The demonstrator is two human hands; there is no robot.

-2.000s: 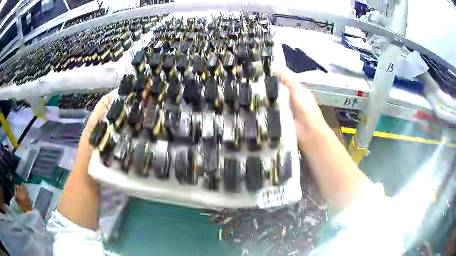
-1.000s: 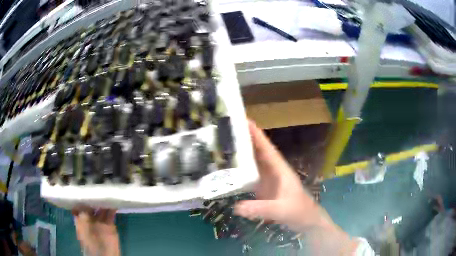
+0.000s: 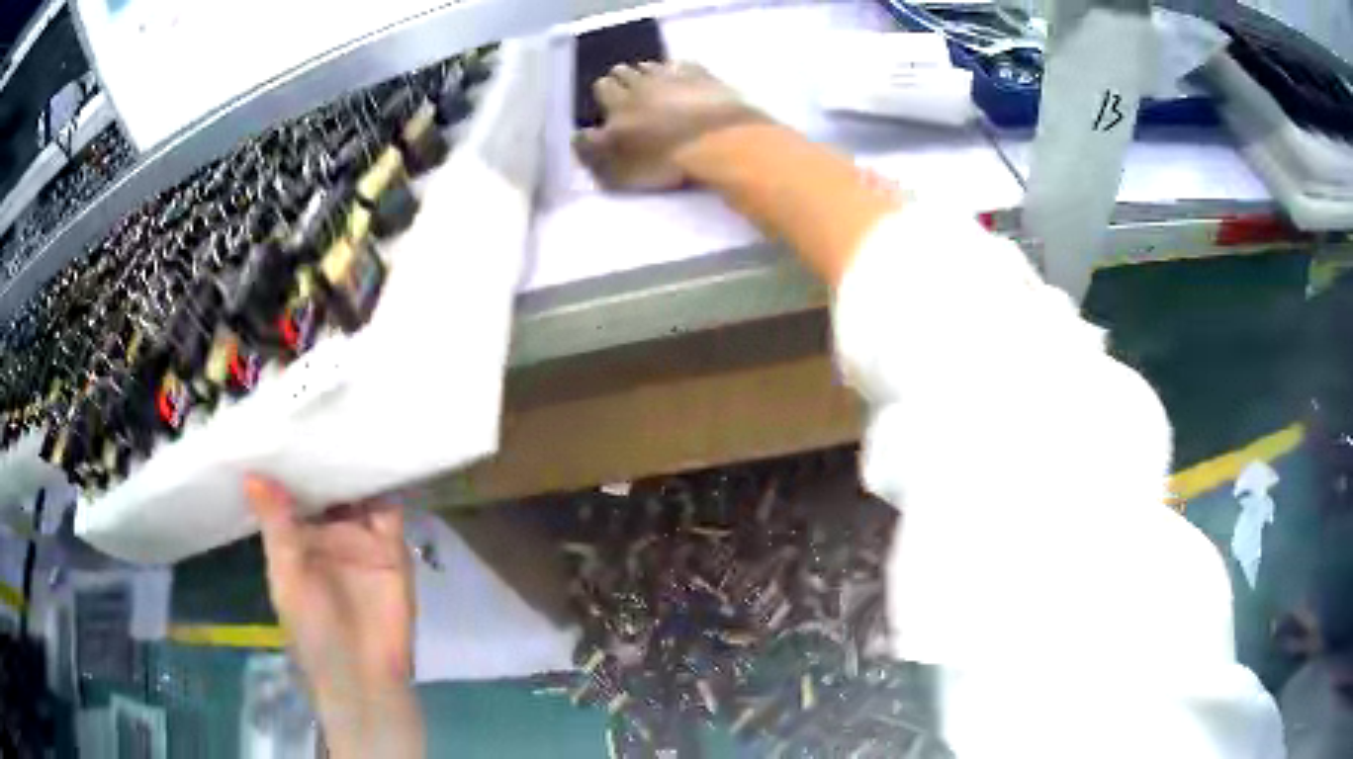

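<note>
A white tray (image 3: 430,349) loaded with rows of black clamped units with cream strips (image 3: 349,267) is tilted at the left; a few units show red. My left hand (image 3: 341,593) is under its front edge, thumb on the front wall, fingers partly hidden beneath. My right hand (image 3: 653,126) is on the white shelf beside the black smartphone (image 3: 616,52), overlapping its lower end. Its fingers are curled, and I cannot tell whether something is in them. The marker pen seen earlier is not visible.
Below the shelf, an open brown cardboard box (image 3: 668,423) has many binder clips (image 3: 727,593) heaped in and before it. A white post (image 3: 1091,148) marked B stands right of my right arm. A blue tray with parts (image 3: 1016,74) lies at the back right.
The tray has moved left and tilted. My right hand has let go of its right side and moved up onto the shelf, where the pen lay. My left hand remains under the tray.
</note>
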